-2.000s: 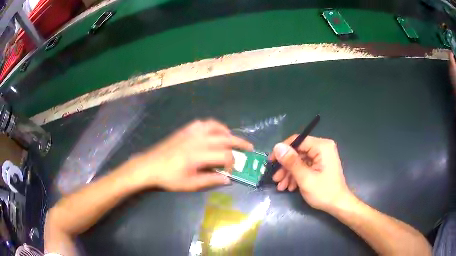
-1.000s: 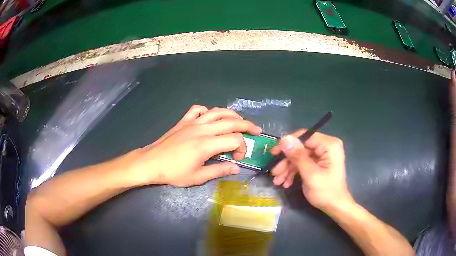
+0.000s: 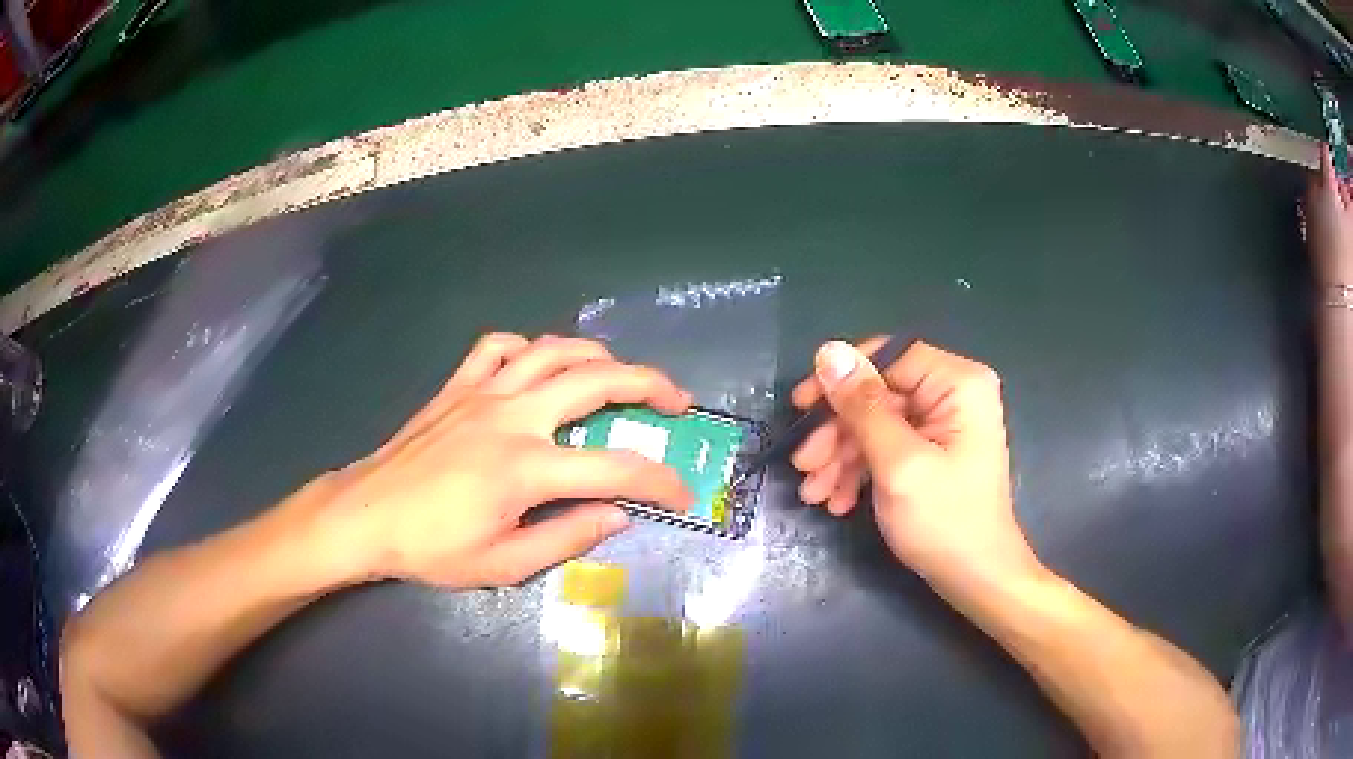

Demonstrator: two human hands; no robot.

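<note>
The phone assembly (image 3: 675, 449), a green board with a pale label in a dark frame, lies on the mat. My left hand (image 3: 512, 460) rests over it, fingers on its upper and lower edges. My right hand (image 3: 913, 445) holds dark tweezers (image 3: 801, 430), their tip at the board's right end. A small yellow tape piece (image 3: 723, 503) shows at the lower corner of that end. The clear liner (image 3: 675, 329) lies under the phone, its row of whitish marks above. The yellow tape block (image 3: 649, 690) is below the phone.
A long glossy film strip (image 3: 186, 400) lies on the mat at left. The cream edge strip (image 3: 594, 119) separates the mat from the green belt (image 3: 490, 67). Phone assemblies (image 3: 1105, 33) lie along the belt. Another person's arm (image 3: 1331, 356) shows at the right edge.
The belt assemblies have shifted in view. My left hand and the phone sit further left in view. A yellow piece now shows at the board's right end, where the tweezers' tip has come from the tape block.
</note>
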